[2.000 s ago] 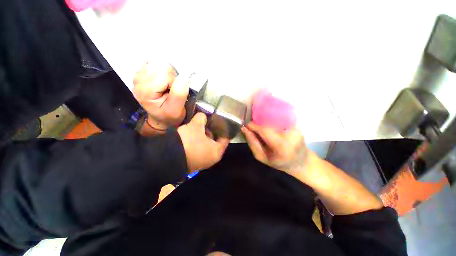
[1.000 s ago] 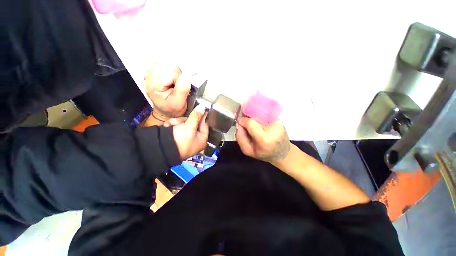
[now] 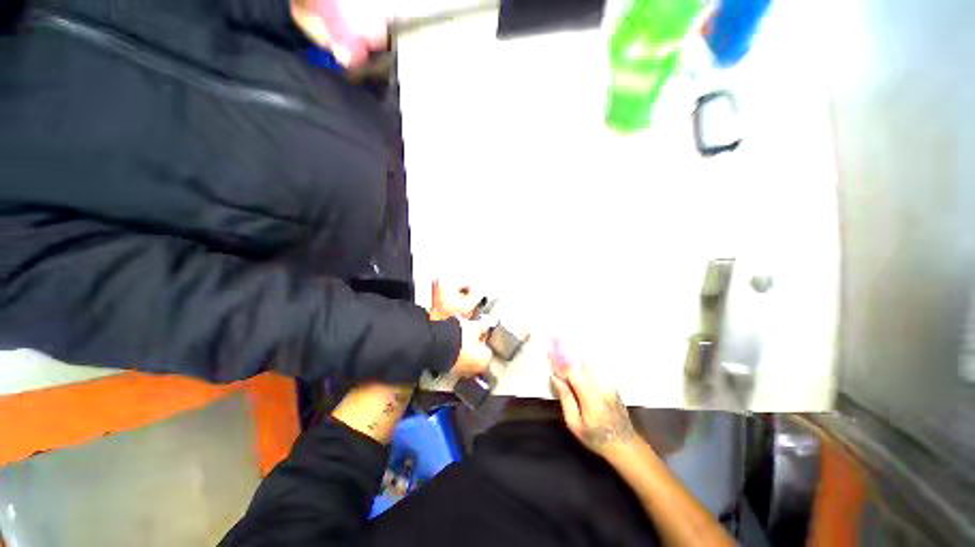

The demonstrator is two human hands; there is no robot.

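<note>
Grey steel blocks (image 3: 505, 342) on short stems are at the table's front edge, among the hands. My left hand (image 3: 454, 297) holds the steel part at its far left end; the other person's sleeve and hand partly cover my left hand and forearm. The other person's hand (image 3: 474, 350) is also on the part. My right hand (image 3: 590, 406) is just right of the blocks, apart from them, with a small blurred bit of pink cloth (image 3: 559, 355) at its fingertips.
Another person in a dark jacket (image 3: 192, 150) stands at the left. More steel blocks (image 3: 701, 357) are at the table's right. Green (image 3: 647, 64) and blue (image 3: 736, 27) bottles and a dark-rimmed object (image 3: 716, 123) are at the far side. A blue bin (image 3: 428, 443) is below the edge.
The view has shifted and shows more of the table, with the bottles now in it. My right hand has moved away from the blocks to the right with the pink cloth.
</note>
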